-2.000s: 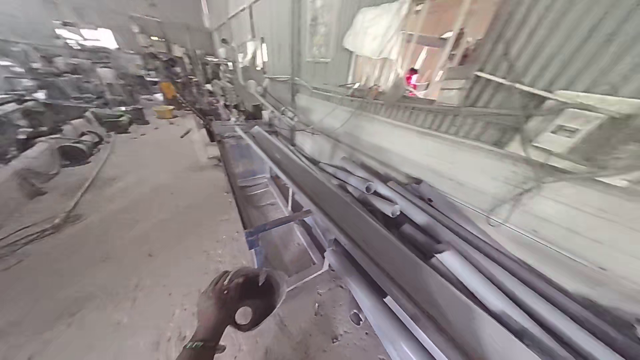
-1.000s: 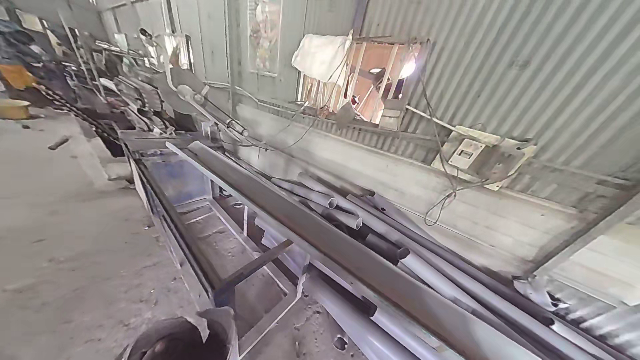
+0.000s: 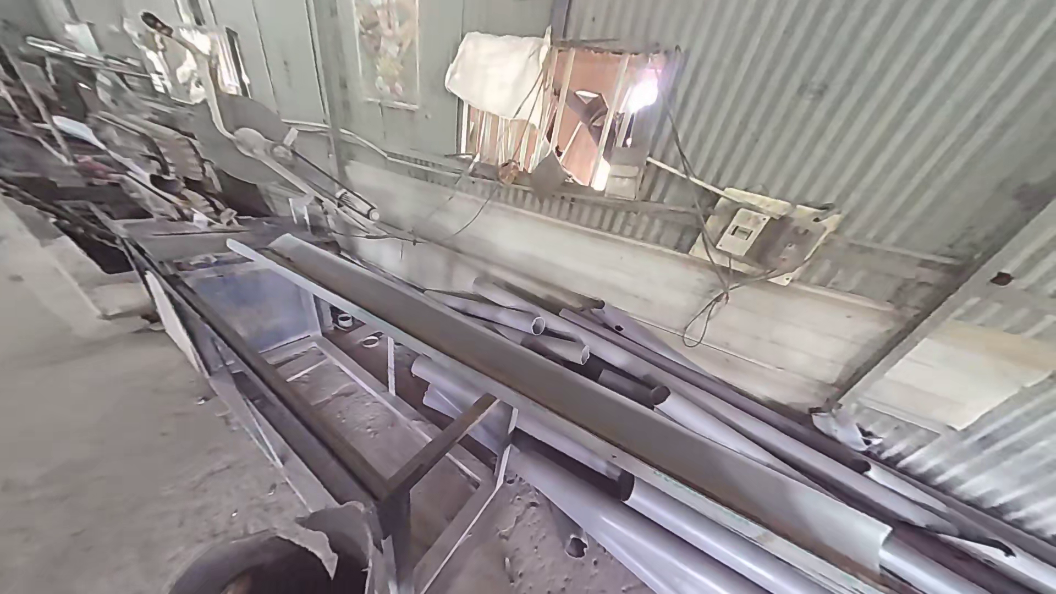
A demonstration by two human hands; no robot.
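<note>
Neither my left hand nor my right hand can be made out. A dark, hollow round piece with a jagged, torn rim (image 3: 351,536) is cut off by the bottom edge, left of centre; what supports it is hidden. Just right of it stands the corner of a long metal frame (image 3: 388,503) with a crossbar (image 3: 445,441). Along the frame's far side runs a long metal channel (image 3: 462,338), slanting from upper left to lower right.
Metal pipes (image 3: 726,429) lie behind the channel, others (image 3: 676,503) below it. A large disc-bladed cut-off machine (image 3: 239,136) stands at the frame's far end. Loose cables (image 3: 705,318) hang from a breaker box (image 3: 742,231) on the corrugated wall. Concrete floor (image 3: 107,429) stretches along the left.
The view has swung right, towards the wall. The hand seen two seconds ago at the round piece is out of sight, and that piece now shows only partly, at the bottom edge.
</note>
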